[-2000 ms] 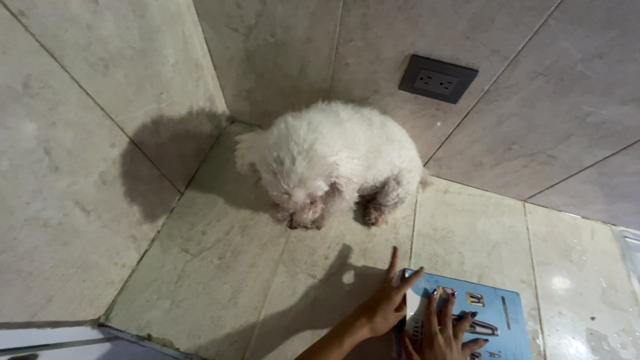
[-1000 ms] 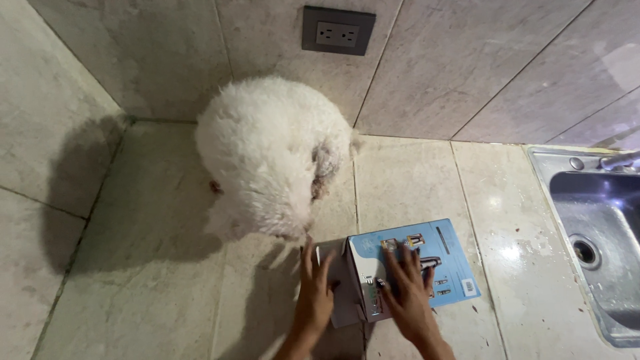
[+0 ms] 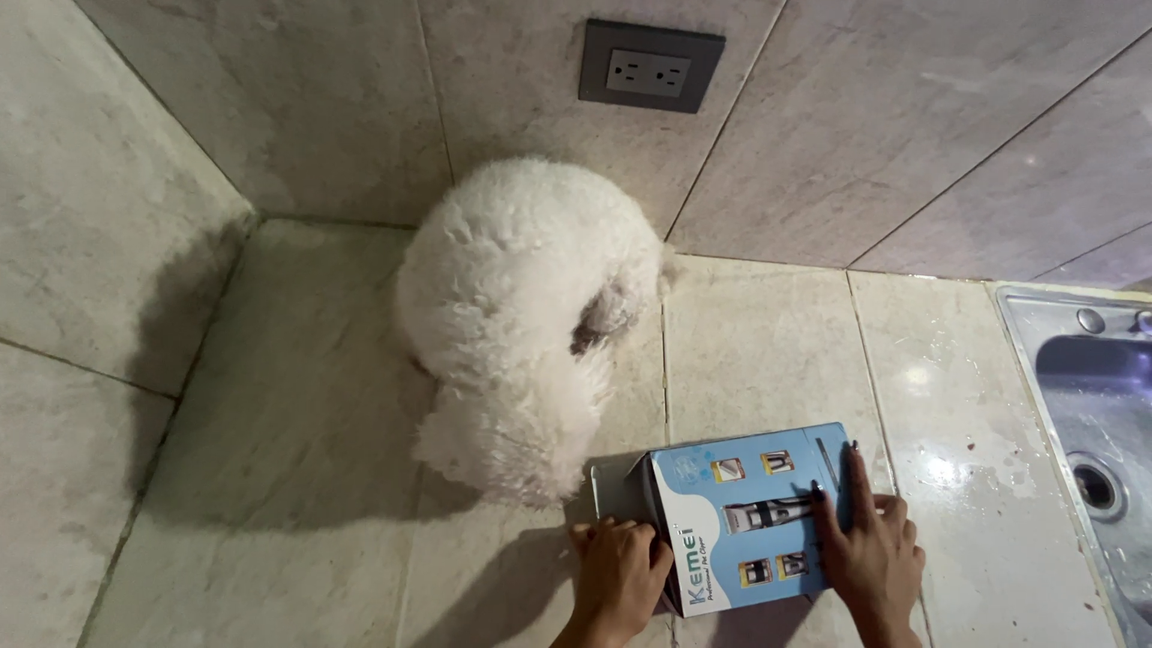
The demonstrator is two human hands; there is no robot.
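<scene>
A blue and white Kemei pet clipper box point(image 3: 702, 504) lies on the tiled counter, with an end flap folded out at its left. My left hand point(image 3: 619, 571) is at that open end, fingers curled at the box's edge; what they grip, if anything, is hidden. My right hand point(image 3: 868, 540) rests on the box's right end, thumb and forefinger spread over the printed top. Just above and left of the box stands a curly white dog point(image 3: 531, 315), its head lowered close to the flap. The inside of the box cannot be seen.
A dark double power outlet point(image 3: 650, 74) is set in the tiled wall behind the dog. At the right is a steel sink point(image 3: 1044, 360) with its drain showing. Water drops and small dark bits lie on the counter tiles point(image 3: 954, 468) beside it.
The dog has turned its head down toward the box. My right hand has moved from the box's middle to its right end. My left hand's fingers have gone from spread to curled at the open end.
</scene>
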